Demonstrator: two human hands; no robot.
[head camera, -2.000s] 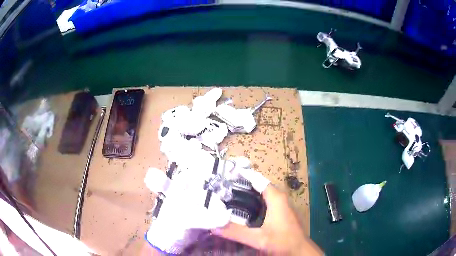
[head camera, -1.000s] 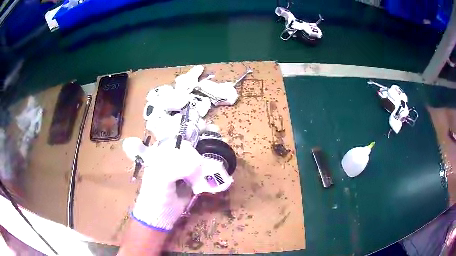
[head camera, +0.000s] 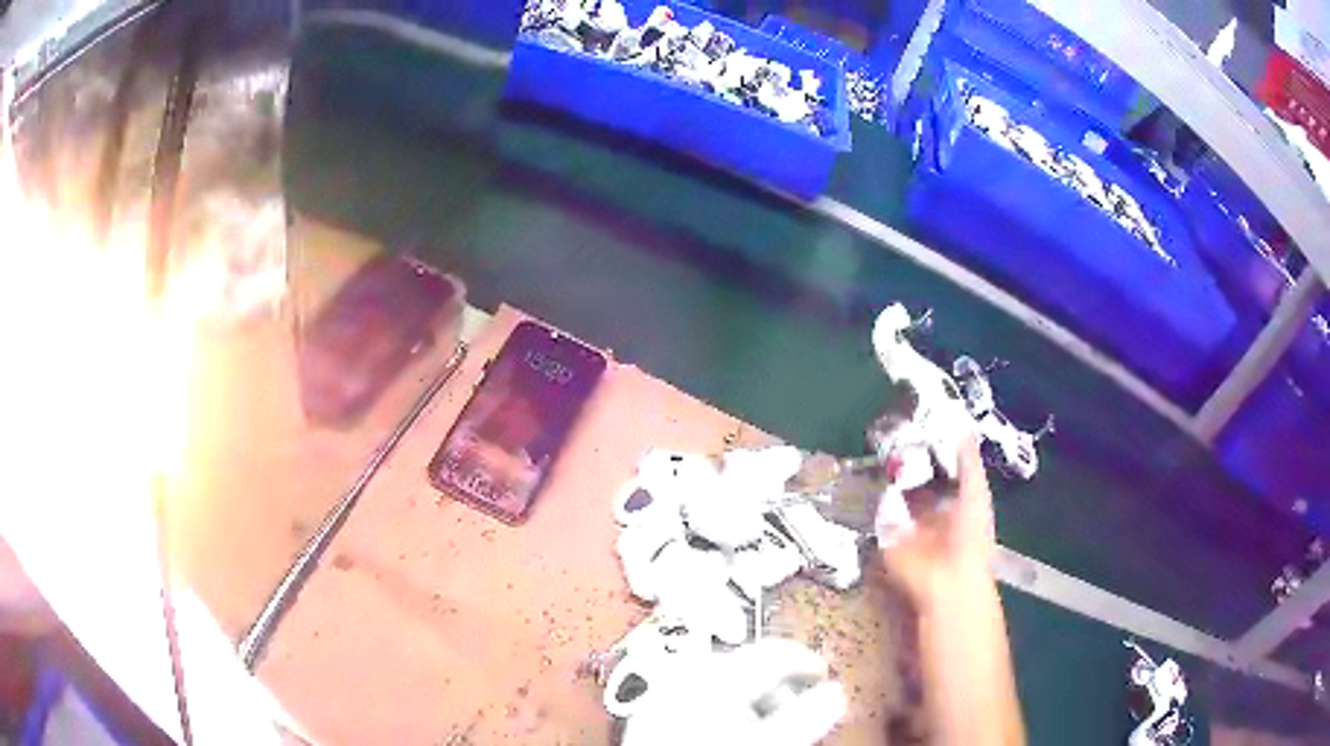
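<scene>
My bare right hand (head camera: 948, 510) reaches over the green belt, its fingers closed around a white model motorcycle (head camera: 907, 357); a small red spot shows near the fingertips. White parts with thin rods (head camera: 1006, 442) lie just beyond the fingers; overlap and blur hide whether they belong to a second model. Overlapping white motorcycle bodies (head camera: 700, 503) are piled on the brown board. A bright white mass (head camera: 759, 700) lies at the bottom edge. My left gloved hand cannot be told apart from it.
A black smartphone (head camera: 522, 423) lies on the board (head camera: 438, 612), beside a metal strip (head camera: 350, 510) and a bright reflective panel. Blue bins (head camera: 671, 124) filled with white parts stand beyond the belt (head camera: 700, 277). Another model (head camera: 1157, 692) rests at lower right.
The view has turned left and tilted. My left glove held a wheeled motorcycle over the board; now my right hand is out at the belt with a model.
</scene>
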